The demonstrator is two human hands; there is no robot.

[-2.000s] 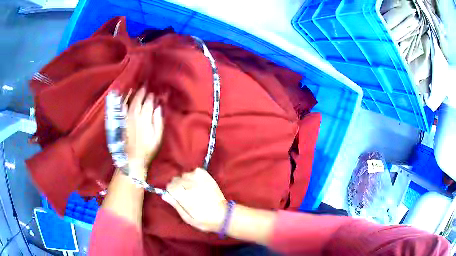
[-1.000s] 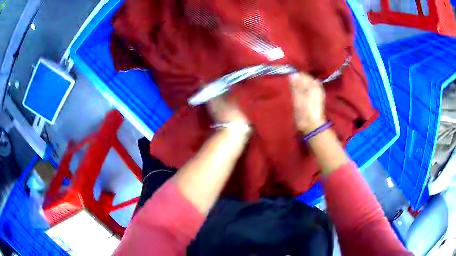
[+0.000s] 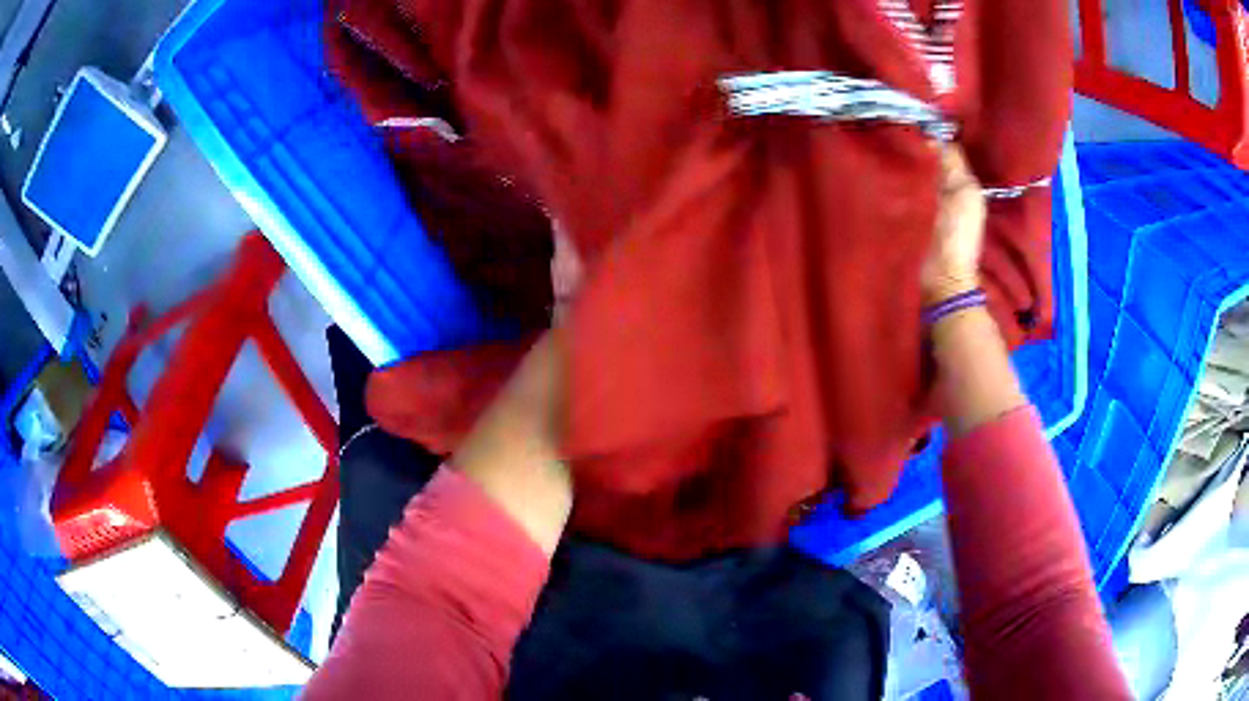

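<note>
A large bundle of dark red garment pieces [image 3: 740, 288] hangs in front of me, over a blue plastic crate [image 3: 322, 192]. A pale patterned fabric strip [image 3: 829, 99] lies across the bundle. My right hand [image 3: 959, 226] is closed on the strip and the cloth at the bundle's right side. My left hand is mostly hidden behind red cloth; only a small part [image 3: 563, 260] shows at the left side, and its grip cannot be seen.
A red plastic stool [image 3: 171, 418] stands at the left, another red stool [image 3: 1164, 75] at the upper right. A second blue crate [image 3: 1130, 315] with pale pieces is at the right. A blue machine pedal [image 3: 93, 162] is at the upper left.
The red bundle has come closer and spread upward in view. My right hand has moved right and up with the strip. My left hand has gone from the strip to behind the cloth.
</note>
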